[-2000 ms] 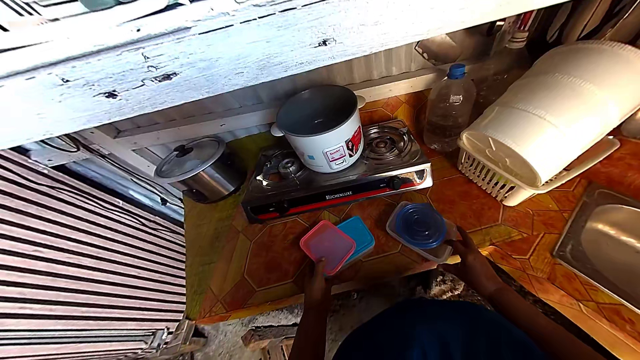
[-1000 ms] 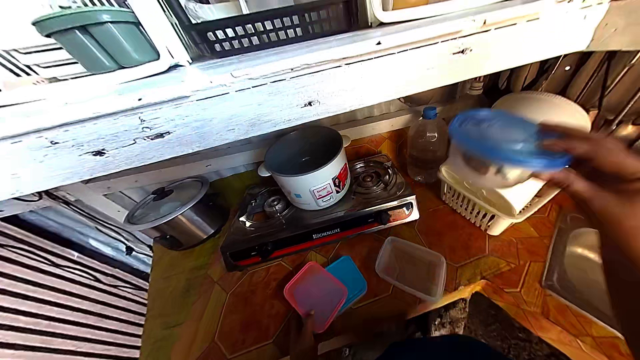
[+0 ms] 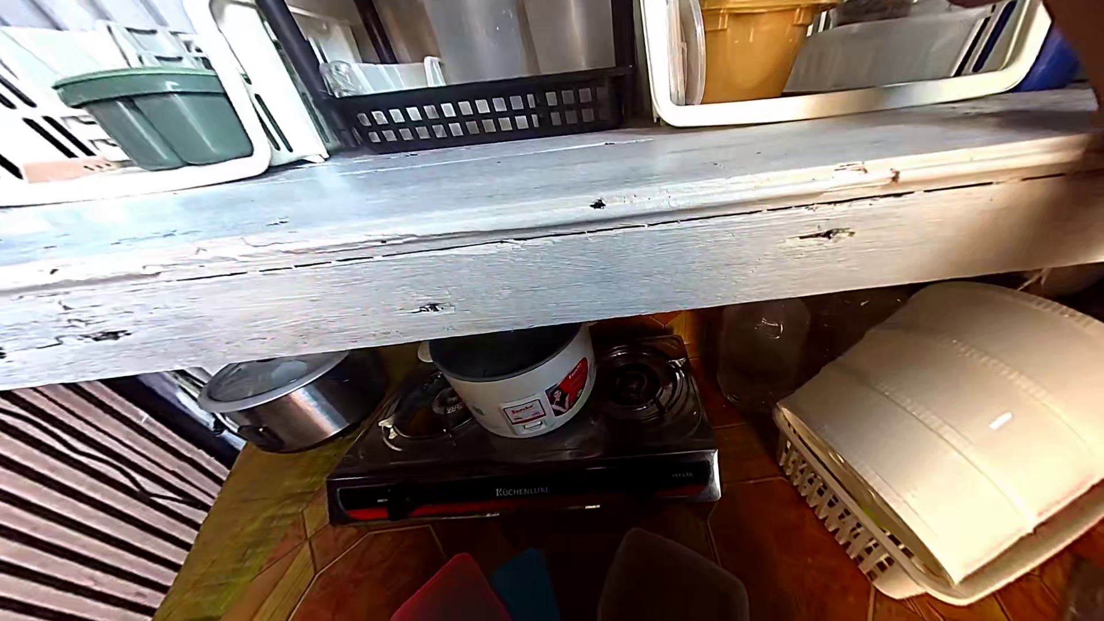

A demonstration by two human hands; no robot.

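At the upper right edge, part of my right hand and arm (image 3: 1074, 34) shows close to the shelf, beside a blue thing (image 3: 1048, 60) and a white-rimmed basket (image 3: 811, 99); whether the hand holds anything is hidden. My left hand is out of frame. Low on the tiled counter lie a red plastic lid (image 3: 453, 591), a blue lid (image 3: 526, 586) and a clear plastic container (image 3: 673, 578), all in shadow. Behind them a white rice cooker (image 3: 522, 388) without a lid stands on a two-burner gas stove (image 3: 526, 492).
A white-painted wooden shelf (image 3: 517, 259) crosses above the stove and bears a black basket (image 3: 483, 112) and a green container (image 3: 164, 116). A steel pot with a glass lid (image 3: 293, 397) stands left. At right are a dish rack (image 3: 837, 517) with a large cream tub (image 3: 957, 423) and a plastic bottle (image 3: 763, 349).
My right hand has risen from the counter to the shelf's right end; a second ago it held a blue-lidded container. My left hand, earlier at the red lid, has left the frame. The view has tilted up.
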